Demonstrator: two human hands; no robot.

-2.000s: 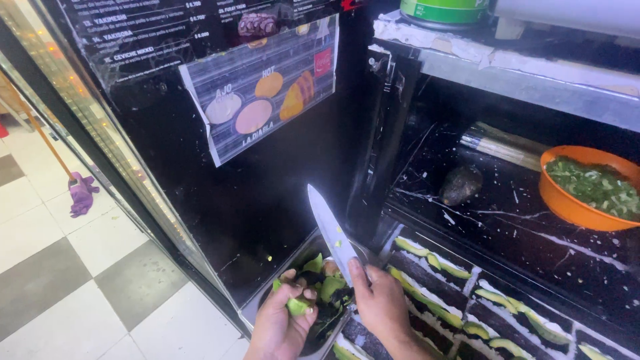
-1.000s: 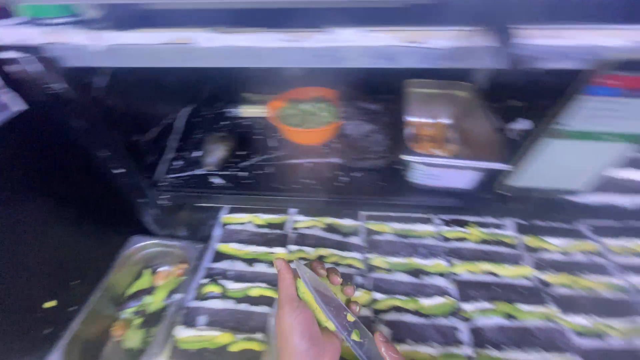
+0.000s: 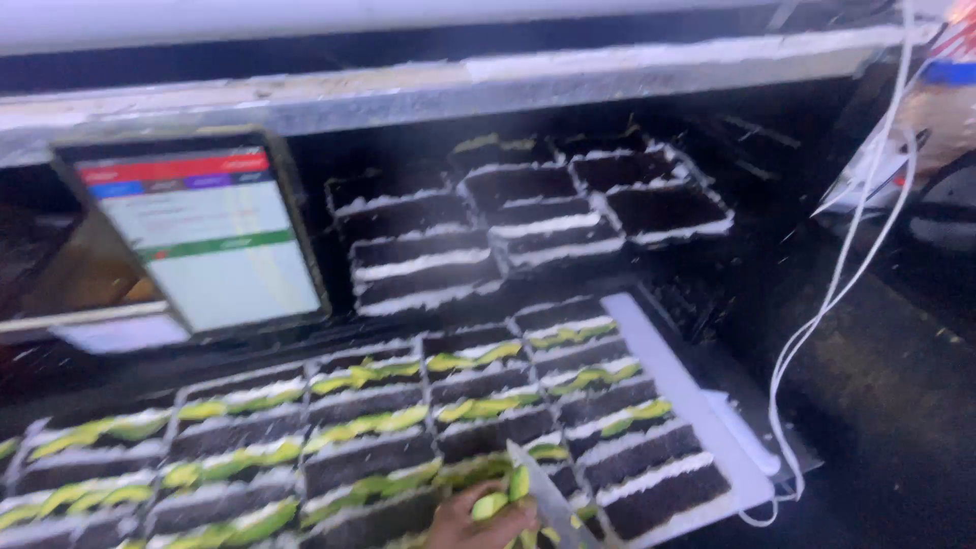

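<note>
At the bottom edge, my left hand (image 3: 482, 520) holds cut pieces of avocado (image 3: 489, 505) between its fingers. A kitchen knife's blade (image 3: 547, 492), with green bits on it, lies alongside them, its tip pointing up and left. The knife's handle and my right hand are out of view. Below and around the hand, rows of dark nori sheets (image 3: 488, 436) edged in white bear white strips and avocado slices (image 3: 358, 425). At the near right, a sheet (image 3: 663, 499) has a white strip but no avocado. The picture is blurred.
A tablet (image 3: 206, 244) with a lit screen leans at the back left, before a metal container. More dark sheets (image 3: 534, 206) lie behind, some with white strips. A white board (image 3: 686, 396) edges the rows at right. White cables (image 3: 831, 297) hang at right; a shelf edge (image 3: 473, 84) crosses above.
The view has swung far to the right. The knife has gone from over the metal container of green scraps to over the rows of sheets, along with my left hand. My right hand has left view.
</note>
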